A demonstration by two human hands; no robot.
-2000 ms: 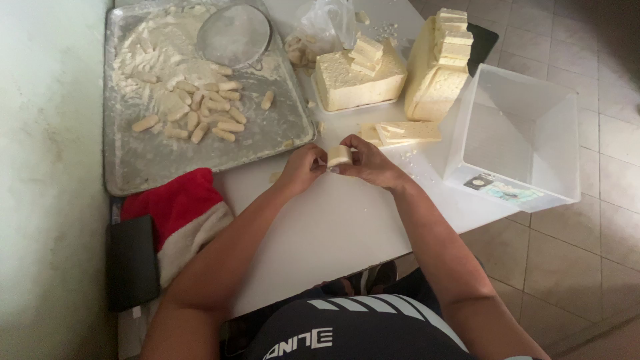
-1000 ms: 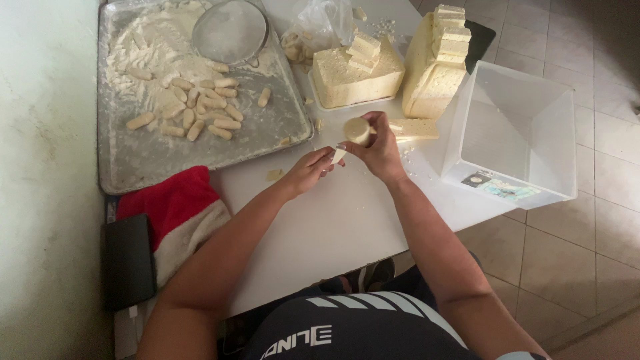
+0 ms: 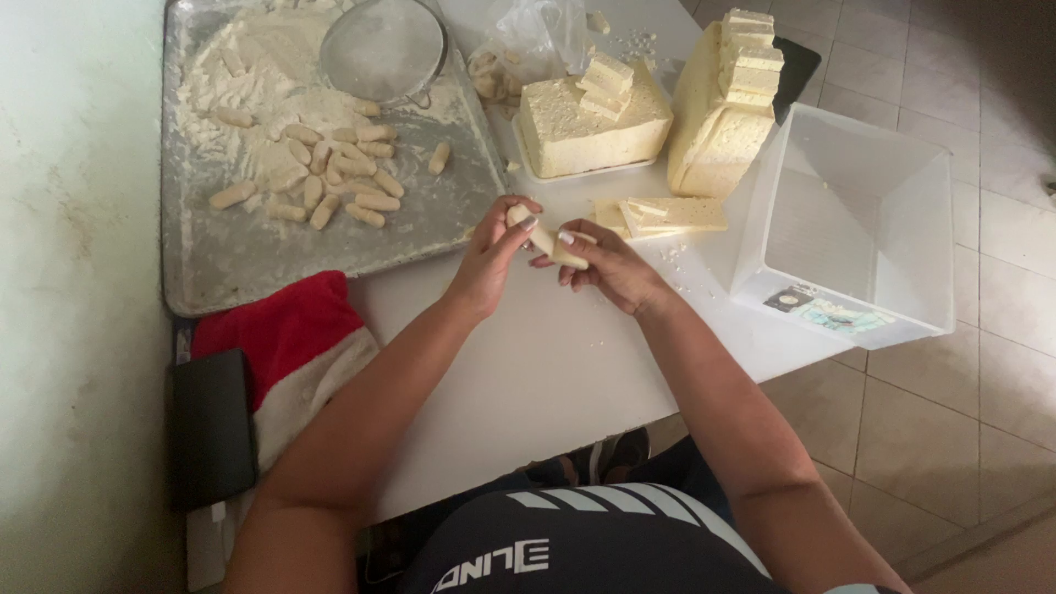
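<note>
Above the middle of the white table, my left hand [image 3: 500,247] and my right hand [image 3: 601,260] hold a strip of pale dough [image 3: 542,239] between them. Its left end is in my left fingers; my right thumb presses on the other end, where a cheese stick seems to lie, partly hidden. Cheese slices [image 3: 685,214] rest on the table just right of my right hand. Behind them stand a cheese block [image 3: 590,132] with cut pieces on top and a tall cheese piece [image 3: 714,115] bearing more sticks. Several floured dough sticks [image 3: 355,161] lie on the metal tray at the left.
The metal tray [image 3: 330,276] holds flour and a round sieve [image 3: 384,51]. A plastic bag [image 3: 540,33] lies beside it. A clear plastic bin [image 3: 858,231] stands at the table's right edge. A red and white cloth [image 3: 289,338] and a dark flat object [image 3: 211,429] are at the left.
My right hand has lowered from near the cheese slices, where a second ago it held a round dough piece. The dough now stretches as a strip between both hands.
</note>
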